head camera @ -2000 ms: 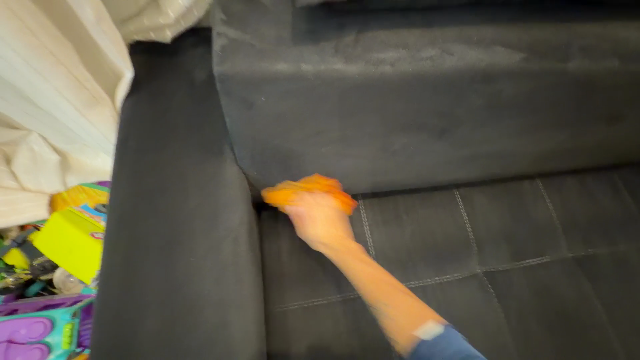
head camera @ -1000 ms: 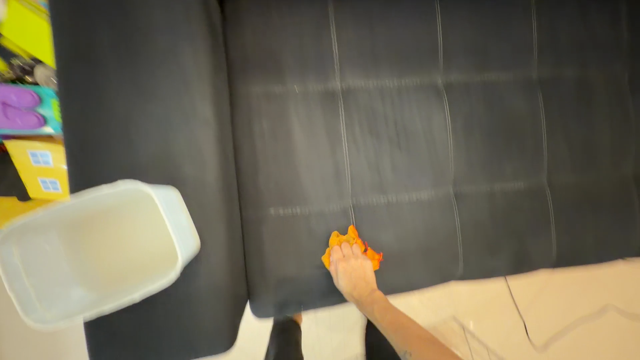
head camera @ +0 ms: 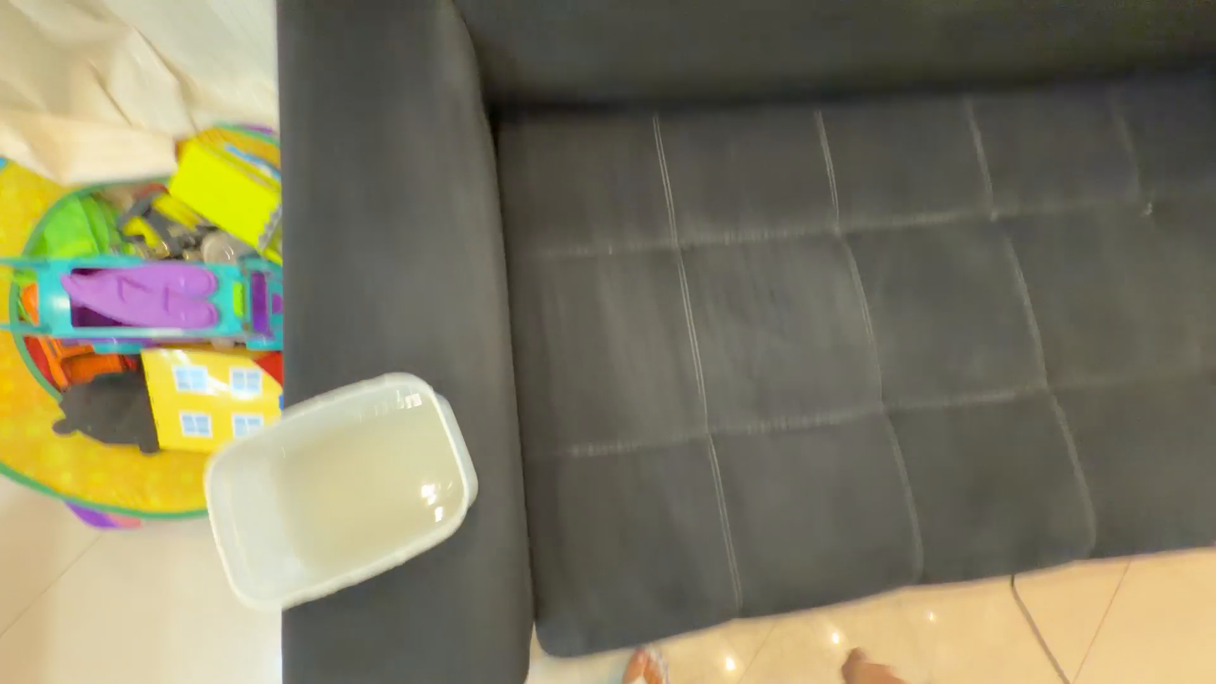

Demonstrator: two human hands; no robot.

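Note:
Neither my left hand nor my right hand can be made out. A white plastic tub [head camera: 342,494] holding pale, cloudy liquid rests on the armrest [head camera: 389,237] of a dark fabric sofa, tilted across it and overhanging its outer side. The stitched seat cushion [head camera: 788,332] fills the middle and right, with faint streaks on its surface. No orange cloth shows in this view. A foot [head camera: 646,667] is at the bottom edge, and a blurred bit of bare skin [head camera: 866,667] lies to its right, too little to tell hand from foot.
Left of the armrest lie a yellow toy house [head camera: 214,399], a teal and purple toy [head camera: 152,296] and other toys on a round yellow mat [head camera: 114,480]. A cream curtain [head camera: 104,85] hangs at the upper left. A dark cable [head camera: 1035,617] runs over the tiled floor [head camera: 959,632].
The hand that held an orange cloth on the seat's front part a second ago is gone from there, cloth included. Two seconds ago it was at the seat's back corner. The view has shifted.

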